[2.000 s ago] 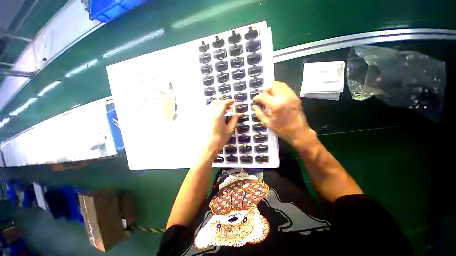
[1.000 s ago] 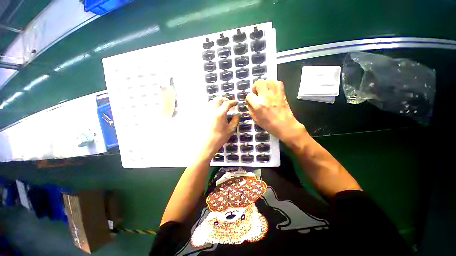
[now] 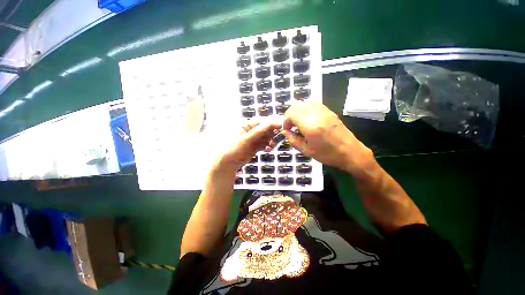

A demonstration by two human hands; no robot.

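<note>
A white blister tray lies in front of me. Rows of small black plastic parts fill its right side; the left side shows pale pockets. A tan oval piece lies on that left side. My left hand and my right hand meet over the black rows, bare, with fingertips together. A small thing, partly hidden and blurred, shows between the fingertips; I cannot tell whether it is a black part. The hands cover some of the pockets.
Right of the tray are a stack of white paper slips and a crumpled clear plastic bag with small bits inside. A small blue bin with a thin tool stands left of the tray. A cardboard box is at the lower left.
Both hands have come together at the fingertips, with the left hand turned flatter across the rows. The view has shifted slightly. The tan piece, slips and bag stay in place.
</note>
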